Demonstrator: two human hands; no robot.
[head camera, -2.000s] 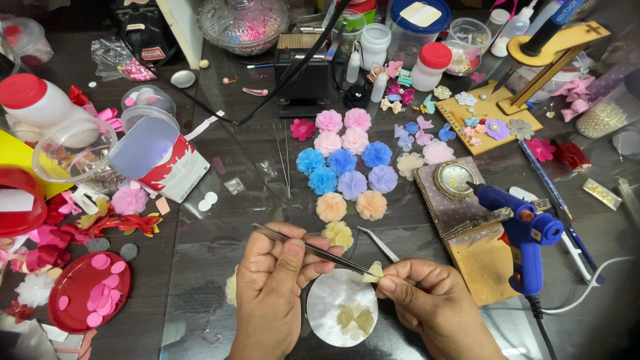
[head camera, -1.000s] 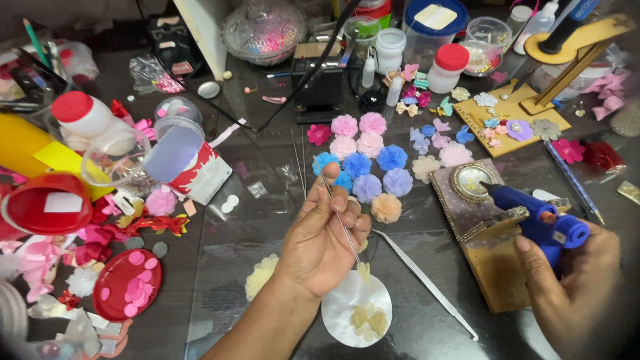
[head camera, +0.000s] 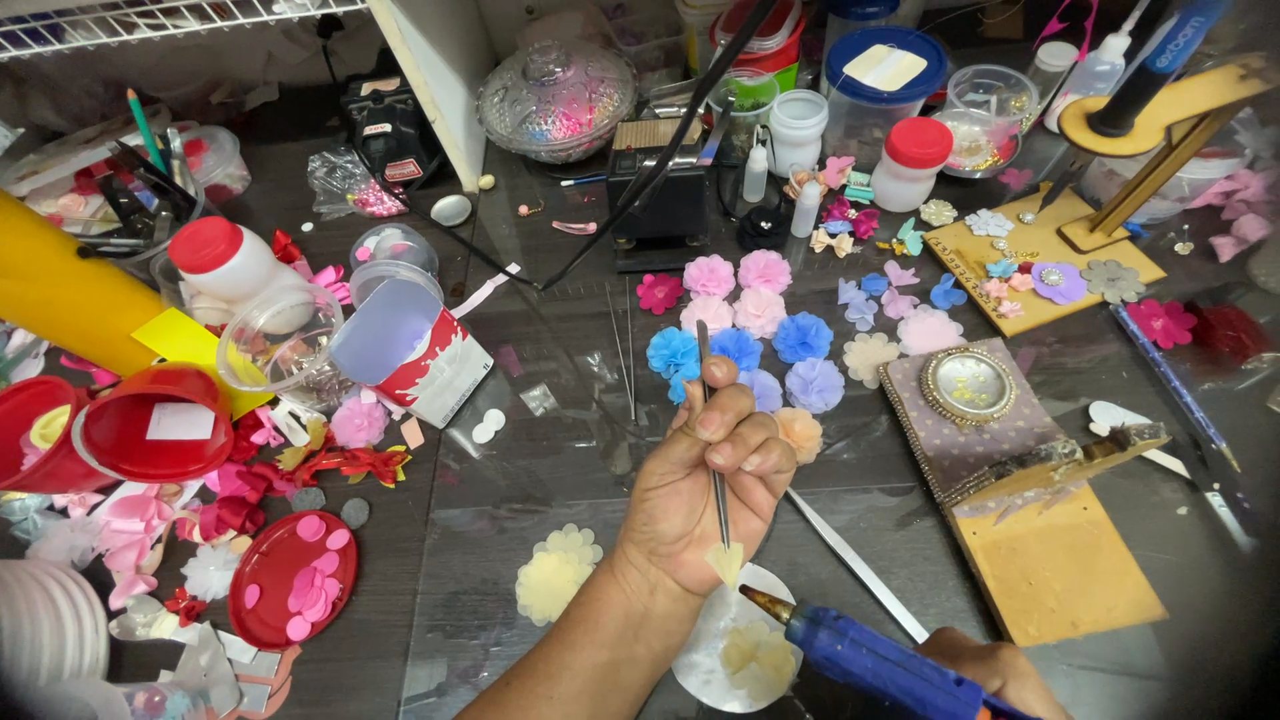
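My left hand (head camera: 715, 480) grips metal tweezers (head camera: 719, 495), whose lower tips hold a small cream fabric petal (head camera: 725, 563). My right hand (head camera: 995, 672), partly cut off at the bottom edge, holds a blue hot glue gun (head camera: 875, 655); its nozzle is just beside the petal. Below both lies a round pale disc (head camera: 700, 655) bearing a partly formed cream flower (head camera: 758, 657). Scalloped cream fabric pieces (head camera: 560, 572) lie left of my left forearm. Pink, blue, lilac and peach fabric flowers (head camera: 803, 337) stand in rows beyond my left hand.
On the right is a wooden glue gun stand (head camera: 1065, 575) with a round dish (head camera: 967, 386). A white-handled tool (head camera: 860, 565) lies between it and my left hand. Red plate (head camera: 292, 580), cut carton (head camera: 415, 350) and ribbon scraps crowd the left; jars (head camera: 911, 163) line the back.
Two seconds ago both hands were at the tweezers and petal. My right hand then reached to the glue gun on its stand, and now holds it off the stand, nozzle by the petal.
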